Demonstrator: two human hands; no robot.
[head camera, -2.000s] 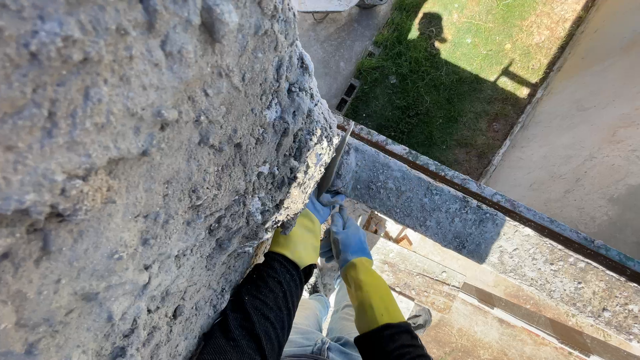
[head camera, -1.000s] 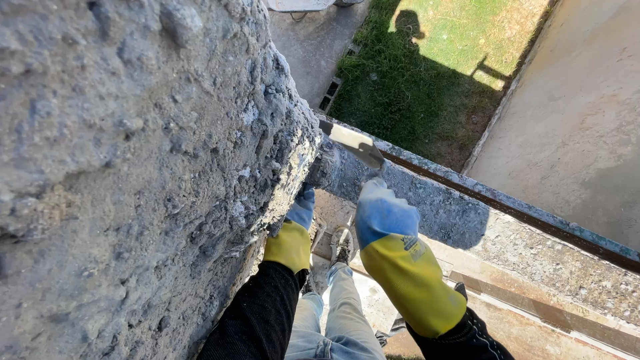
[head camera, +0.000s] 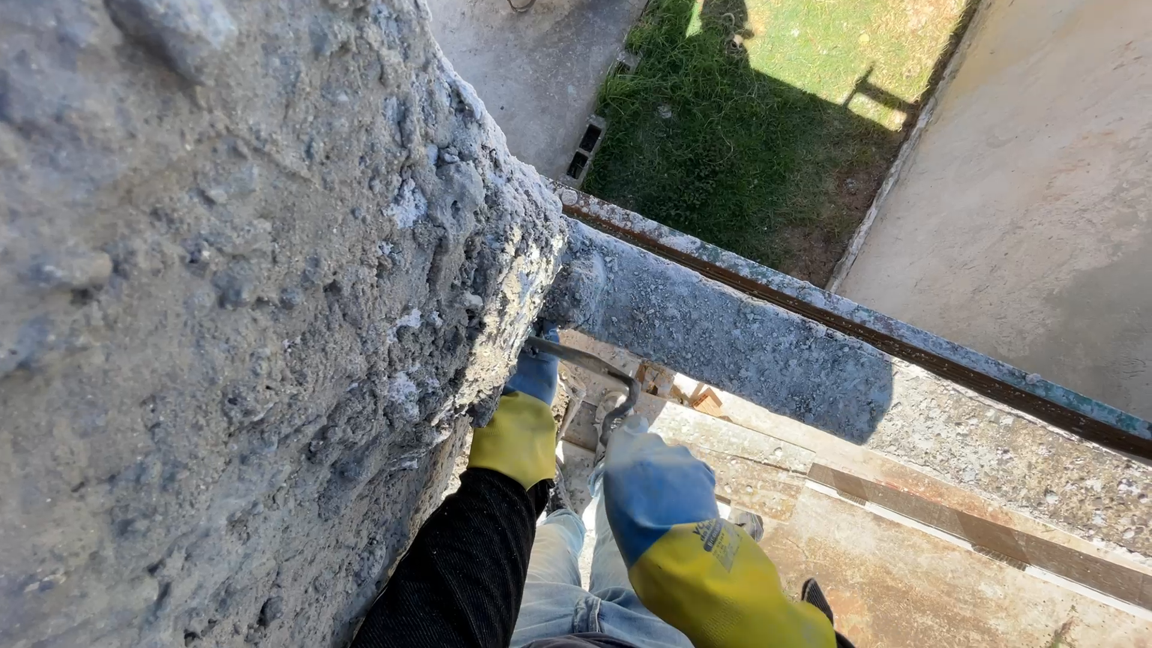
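My right hand (head camera: 670, 508), in a blue and yellow rubber glove, grips the handle of a trowel. The trowel's curved metal neck (head camera: 630, 396) rises from the fist, and its blade, seen nearly edge-on, points left to the lower edge of the rough mortar-covered wall (head camera: 297, 297). My left hand (head camera: 522, 423), gloved alike, is close against that edge; its fingers are partly hidden, so what it holds cannot be told. Just above the trowel, the narrow concrete ledge (head camera: 729, 324) meets the wall at a rounded lump of mortar (head camera: 576, 288).
A metal rail (head camera: 810, 306) runs along the ledge's outer side, with grass (head camera: 720, 135) and a hollow block (head camera: 585, 148) far below. A smooth wall (head camera: 1035, 180) stands at right. Boards (head camera: 738, 459) and broken brick pieces (head camera: 706, 400) lie under the ledge.
The right hand and trowel first move apart from the left hand, up over the ledge, then come down below it. The trowel blade turns from broadside to nearly edge-on.
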